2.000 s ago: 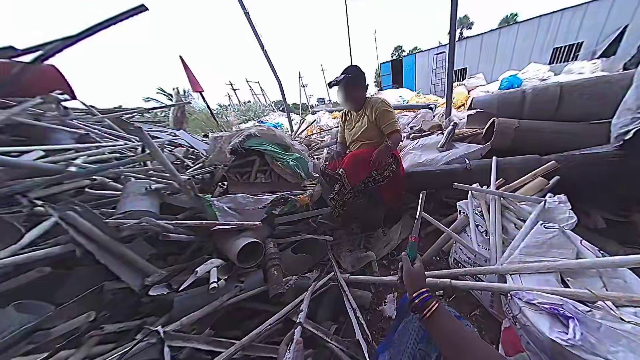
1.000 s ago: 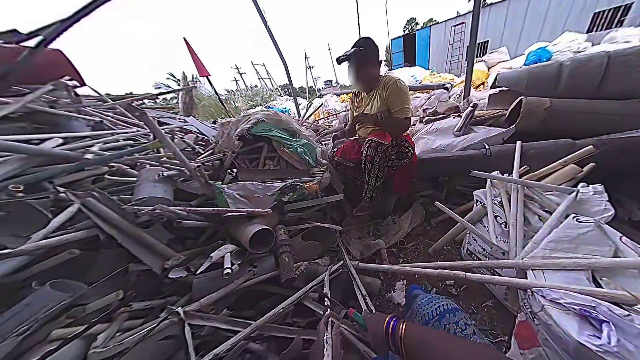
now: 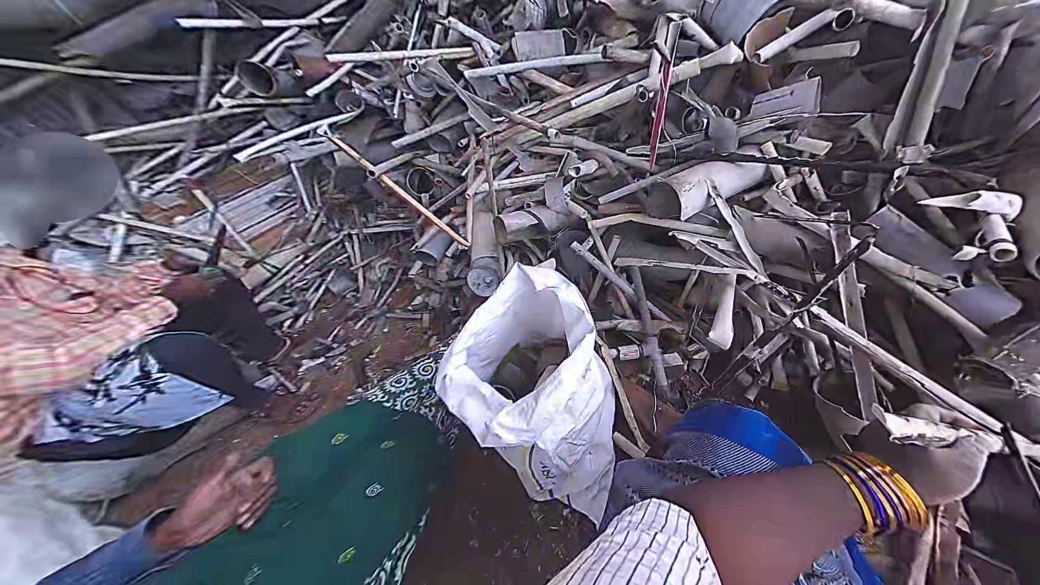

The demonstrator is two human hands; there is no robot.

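My left arm reaches toward the right edge, with a striped sleeve and yellow and blue bangles (image 3: 877, 494) at the wrist. Past them, the blurred shape of my left hand (image 3: 934, 467) lies among pipe scraps; its fingers and any hold cannot be made out. My right hand is out of view. Blue patterned cloth (image 3: 731, 439) covers a knee beside the arm. An open white woven sack (image 3: 532, 382) with scrap pieces inside stands left of that knee.
A co-worker's hand (image 3: 219, 496) rests over green patterned cloth (image 3: 357, 471) at lower left. Another person in a checked shirt (image 3: 73, 325) sits at the left. Pipes and broken pipe pieces (image 3: 569, 146) are heaped across the back and right, some long ones sticking out.
The view has swung strongly, bringing the white sack and nearby people into sight. The green-handled tool that a bangled arm held two seconds ago is no longer seen.
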